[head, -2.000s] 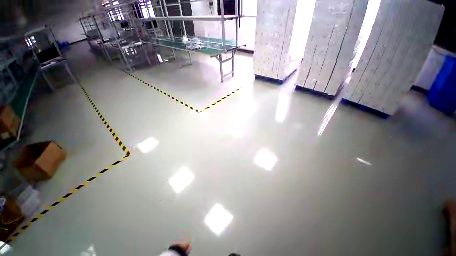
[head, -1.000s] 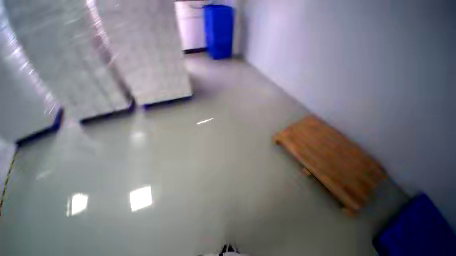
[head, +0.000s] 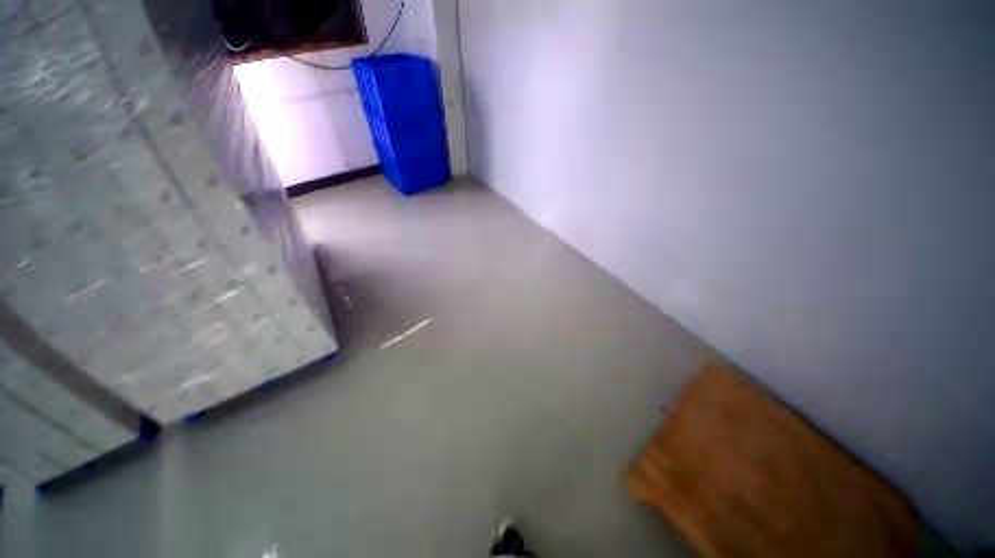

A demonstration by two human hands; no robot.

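Neither of my hands is in the picture. A stack of bright blue crates (head: 404, 125) stands upright on the floor at the back, in the corner by the wall. A flat wooden platform (head: 764, 474) lies on the floor at the lower right, along the wall, cut off by the bottom edge. The tip of a dark and white shoe (head: 508, 540) shows at the bottom edge.
Tall stacks wrapped in clear film (head: 186, 240) stand on blue bases at the left. A pale wall (head: 742, 164) runs along the right. A dark object (head: 289, 24) with a cable is at the top left. Glossy grey-green floor (head: 436, 403) lies between.
The view has turned right and moved closer to the wrapped stacks and blue crates. The hands seen at the bottom and right edges two seconds ago are out of view.
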